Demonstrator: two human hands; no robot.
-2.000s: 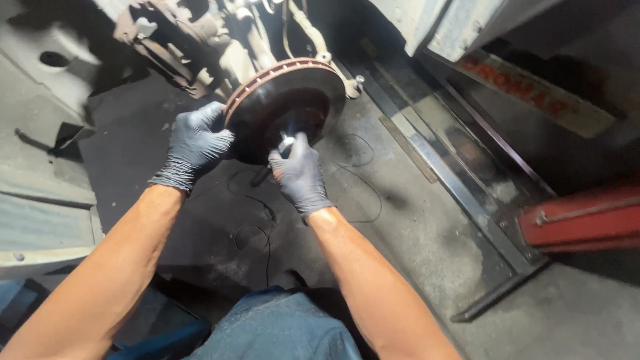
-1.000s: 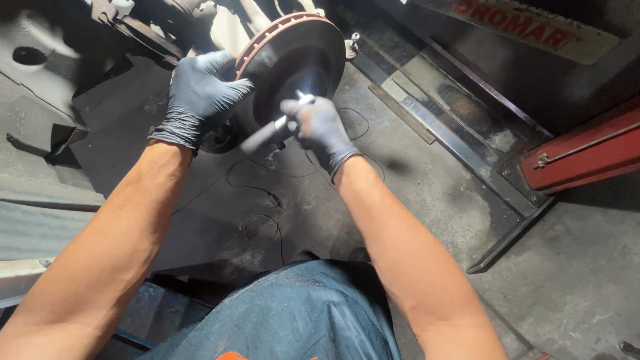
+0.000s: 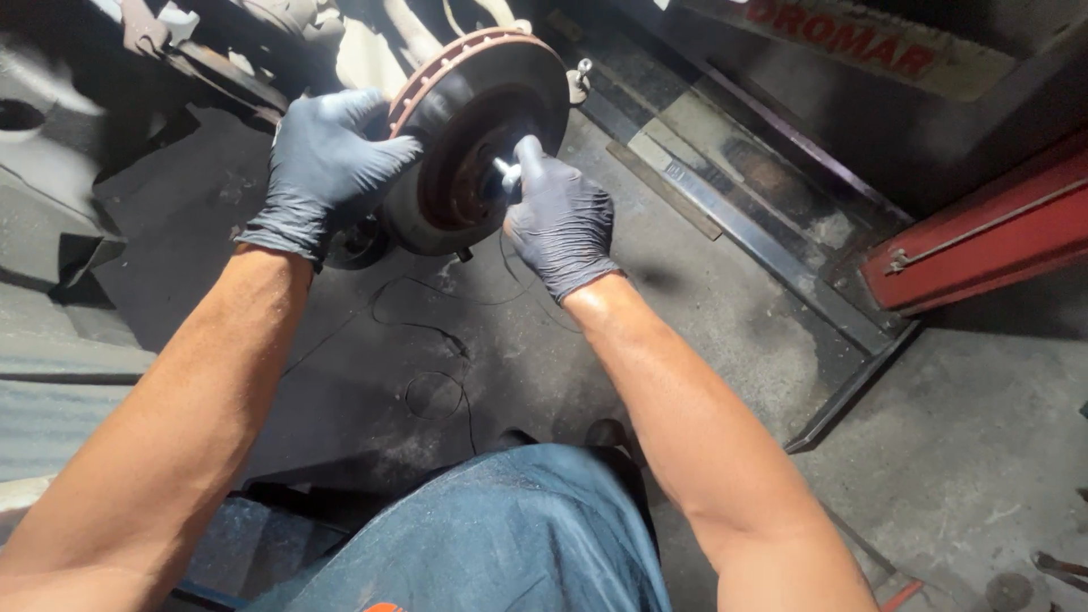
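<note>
A vented brake disc (image 3: 501, 93) with a rusty rim stands tilted on the hub at the upper middle. My left hand (image 3: 327, 166), in a dark nitrile glove, is at the disc's left edge, thumb on the face side and fingers toward the rim; part of its grip is hidden. Near the centre of the disc, my gloved right hand (image 3: 557, 208) holds a small bright metal piece (image 3: 508, 173) that looks like a bolt or tool tip. The palm hides the rest of what it holds. Suspension parts (image 3: 370, 59) lie behind the disc.
A thin cable (image 3: 433, 327) loops over the concrete floor below the disc. To the right are a metal floor frame (image 3: 748, 234) and a red lift arm or post (image 3: 977, 238). Pale car bodywork (image 3: 51, 348) borders the left side. A ball joint end (image 3: 580, 75) sticks out beside the disc.
My right hand has turned at the disc's centre; the long light-coloured tool seen below it one second ago no longer shows. My left hand remains at the disc's left edge.
</note>
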